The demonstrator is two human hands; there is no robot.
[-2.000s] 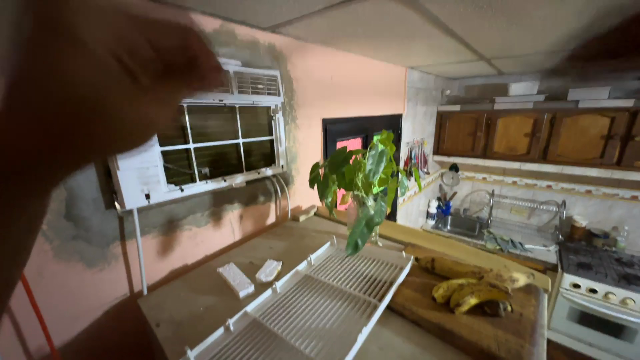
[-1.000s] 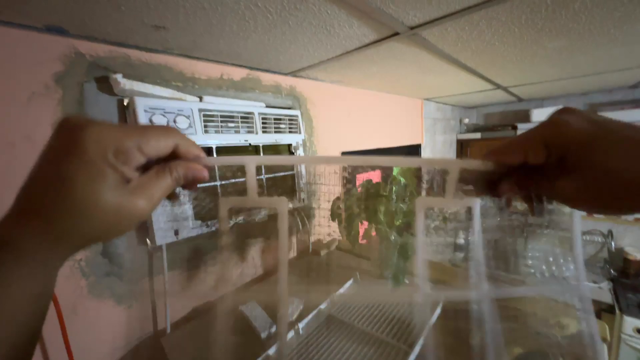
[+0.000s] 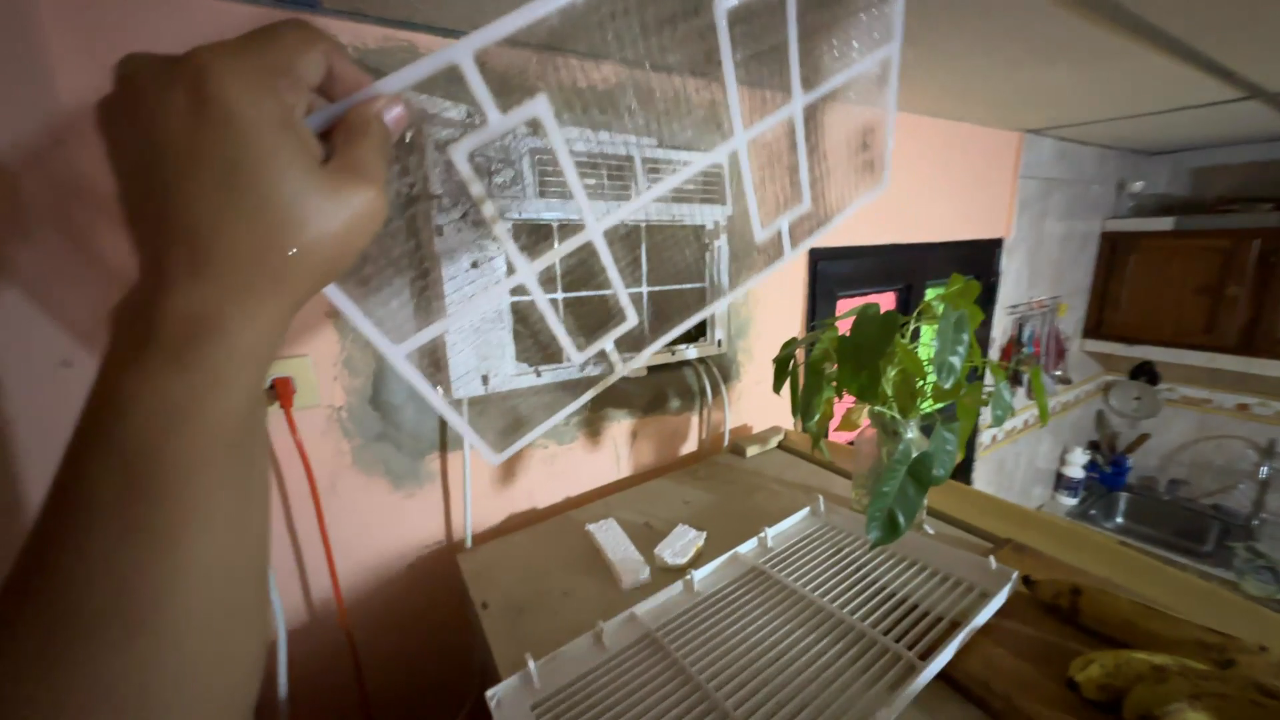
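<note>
My left hand [image 3: 245, 170] pinches one edge of a white-framed mesh air filter [image 3: 640, 200] between thumb and fingers. The filter hangs tilted and is see-through; behind it shows a wall air conditioner [image 3: 475, 335] without its front grille. My right hand is out of view. A white louvred grille [image 3: 780, 620] lies on the table below, with small tabs along its edge. Two pale foam-like pieces, one long [image 3: 618, 553] and one short [image 3: 681, 546], lie beside it.
A leafy plant [image 3: 900, 370] in a clear container stands behind the grille. Bananas [image 3: 1140, 670] lie on a wooden board at the right. An orange cord [image 3: 320, 500] runs down from a wall outlet [image 3: 297, 382]. A sink [image 3: 1155, 520] is farther right.
One second ago both my hands held the filter level; now my left hand alone is seen on it, and the filter is tilted. The grille stays on the table.
</note>
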